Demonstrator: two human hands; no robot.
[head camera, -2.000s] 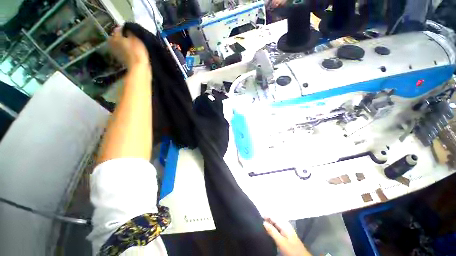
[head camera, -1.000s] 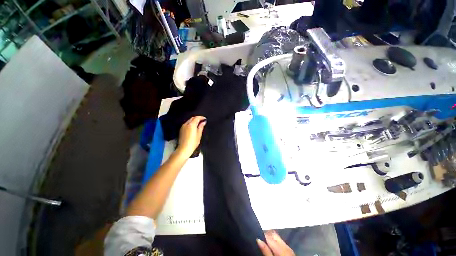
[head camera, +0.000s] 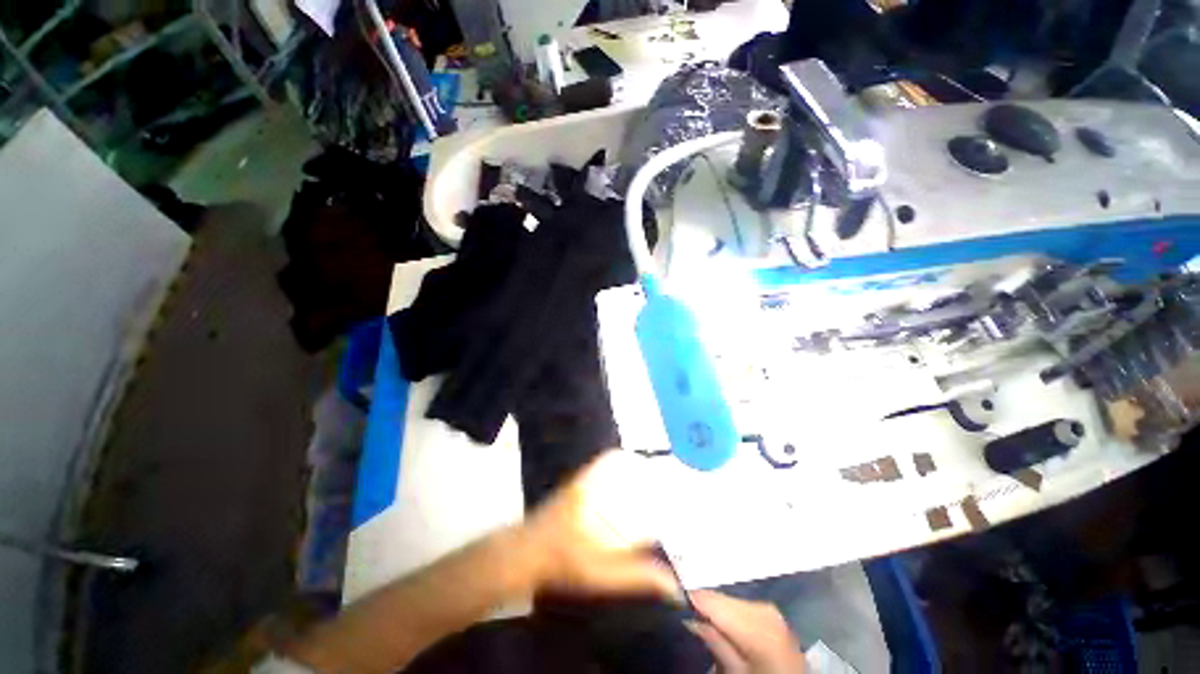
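A large black garment (head camera: 526, 316) lies over the left part of the white table and hangs down over its front edge. My left hand (head camera: 592, 540) is blurred and lies across the lower part of the garment near the front edge; whether its fingers grip the cloth cannot be told. My right hand (head camera: 750, 632), partly cut off by the bottom edge, holds the dark cloth at the table's front edge, close to my left fingertips. The white and blue sewing machine (head camera: 974, 250) stands to the right, with a blue paddle-shaped lamp (head camera: 687, 382) in front of it.
A black thread cone (head camera: 1034, 446) and small brown pieces (head camera: 955, 512) lie on the right of the white table (head camera: 776, 533). A blue crate (head camera: 908, 619) stands below the front edge. Dark cloth (head camera: 349, 244) hangs behind the table's left side. Another table (head camera: 658, 50) stands behind.
My left hand came down from the far upper left, across the garment, to the front edge beside my right hand. The garment's far part now lies bunched on the table. The view has shifted.
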